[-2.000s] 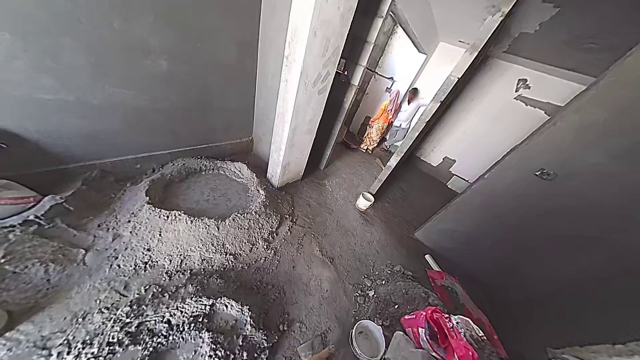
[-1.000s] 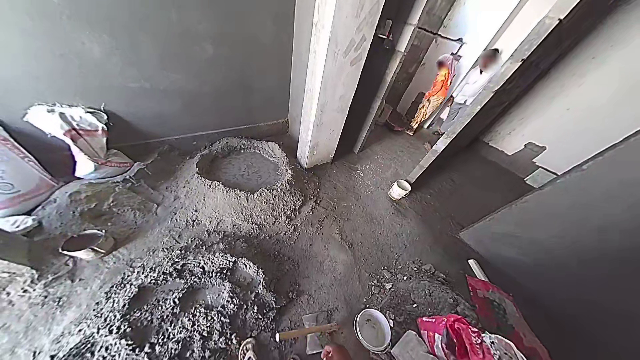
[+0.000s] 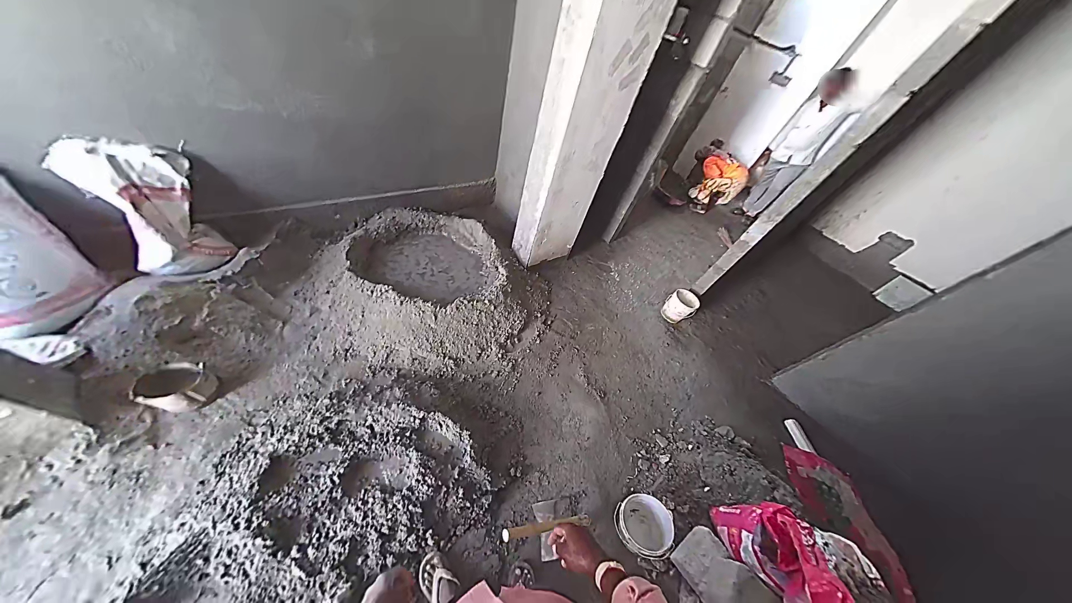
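Observation:
At the bottom edge, my right hand [image 3: 578, 548] has its fingers closed at the right end of a short wooden handle [image 3: 536, 529]. A flat grey blade or plate [image 3: 546, 544] shows beneath the handle; how they join cannot be told. My left hand [image 3: 390, 586] appears cut off at the bottom edge beside a sandalled foot [image 3: 436, 576], its fingers hidden. Ahead lies a heap of rough wet mortar [image 3: 360, 477] with hollows in it. Behind it stands a ring-shaped mound [image 3: 419, 327] with grey liquid in its middle. A white bucket [image 3: 645, 526] with grey contents stands right of my right hand.
A torn pink sack [image 3: 775, 544] lies at the lower right. White sacks [image 3: 155, 205] and a round pan [image 3: 174, 388] are at the left. A small white bucket [image 3: 680, 305] stands near the doorway post. Beyond are a standing person [image 3: 808, 138] and one bent low in orange [image 3: 718, 177].
My right hand has come further into view at the wooden handle. The person in orange, upright before, is now bent low. The view has tilted down and turned left.

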